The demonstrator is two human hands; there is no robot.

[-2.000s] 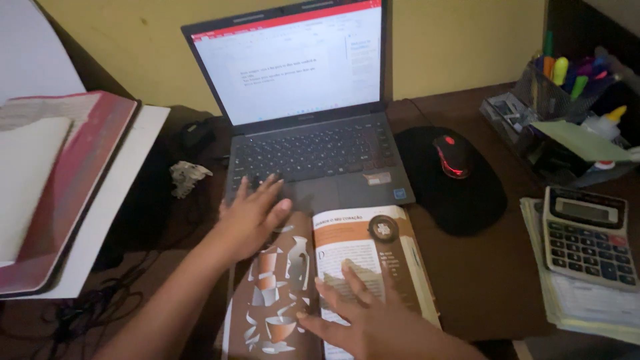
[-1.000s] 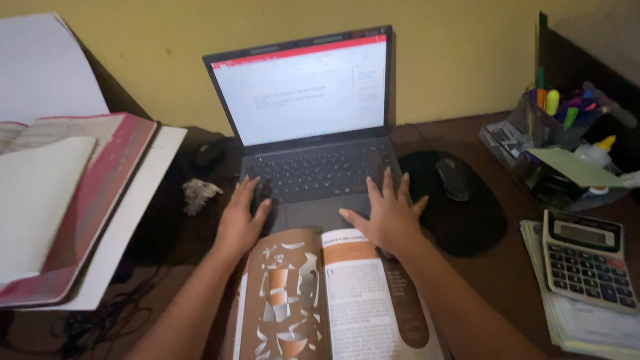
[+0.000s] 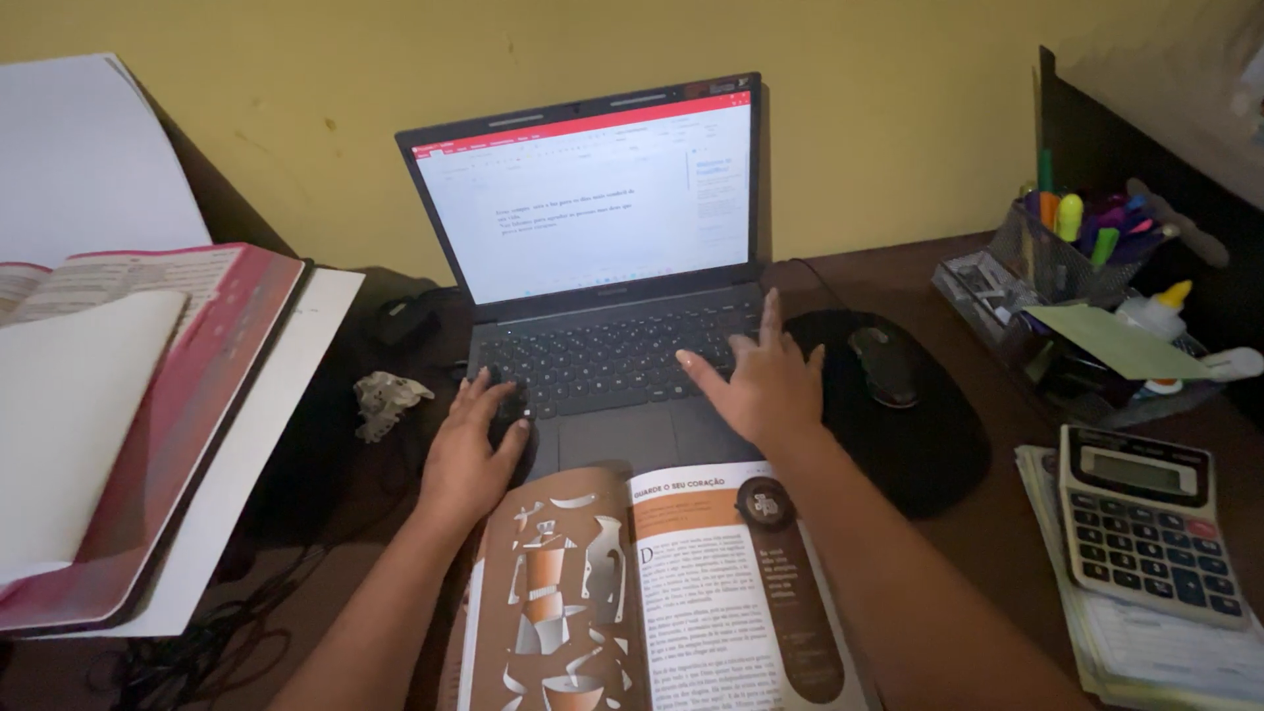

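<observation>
A laptop [image 3: 612,346] stands unfolded by the wall, its screen showing a text document. My left hand [image 3: 474,439] rests at the left front corner of its keyboard, fingers spread, holding nothing. Over the right side of the keys is my right hand [image 3: 775,380], empty, with the index finger stretched out toward the screen and the other fingers partly bent. An open book [image 3: 642,592] lies against the laptop's front edge, between my forearms, with pictures of broken crockery on its left page and print on its right.
To the right are a computer mouse [image 3: 884,367] on a black mouse pad [image 3: 928,454], a calculator [image 3: 1150,523] on papers and a mesh desk organizer [image 3: 1022,262] with pens and glue. Another open book [image 3: 222,365], crumpled plastic [image 3: 388,403] and dark cables [image 3: 212,632] are at left.
My right hand has gone from the book's right page up to the laptop keyboard. The left hand, earlier at the book's top and the laptop's front, is now at the keyboard's left corner.
</observation>
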